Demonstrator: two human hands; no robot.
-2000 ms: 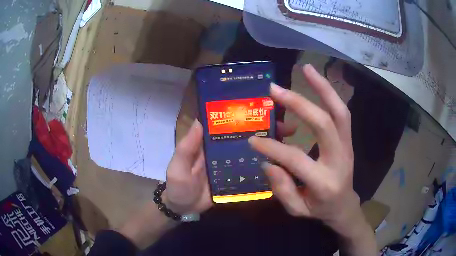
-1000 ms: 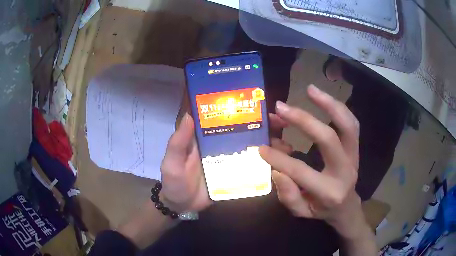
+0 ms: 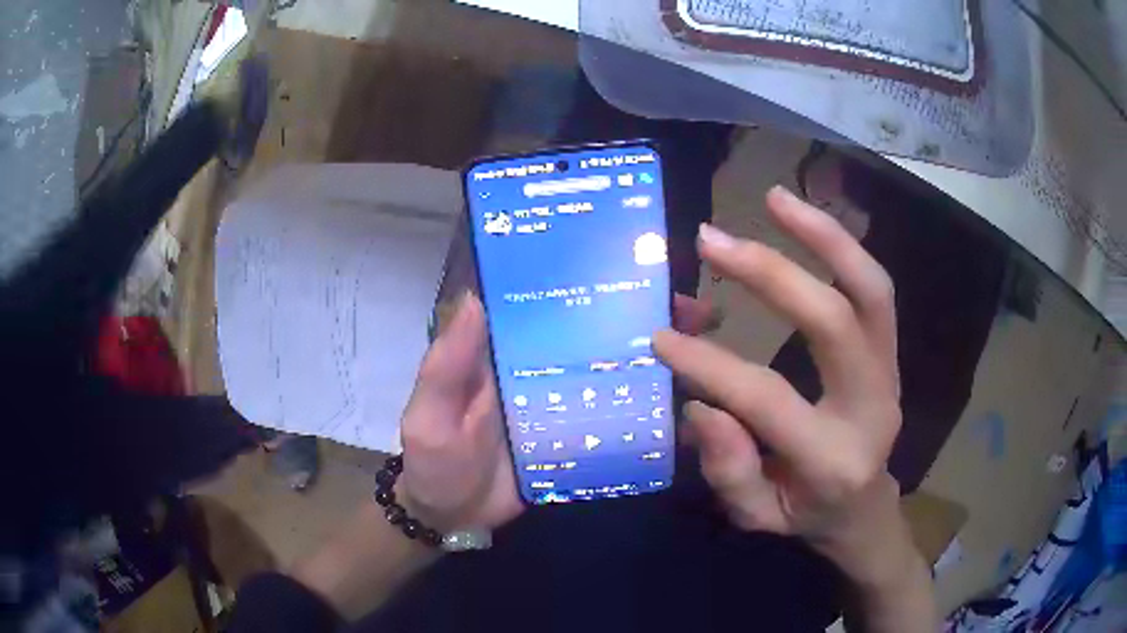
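Observation:
A smartphone (image 3: 575, 322) with a lit blue screen is upright in the middle of the view. My left hand (image 3: 457, 427) holds it by its left edge and lower part, with a dark bead bracelet at the wrist; some left fingertips show behind the phone's right edge. My right hand (image 3: 803, 383) is at the phone's right side with its fingers spread and holds nothing. Its index fingertip is at the screen's right edge. I cannot tell if it touches.
A clear template (image 3: 791, 105) with a brown-edged rectangle lies on the white table at the upper right. A white paper sheet (image 3: 328, 297) lies below at left. A dark-clothed person's legs and feet (image 3: 111, 247) show at far left. Blue and patterned cloth (image 3: 1088, 544) is at lower right.
The phone screen has changed from a red banner, then a bright lower panel, to a blue page. A dark-clothed person has come into view at the left. My right fingers have shifted slightly.

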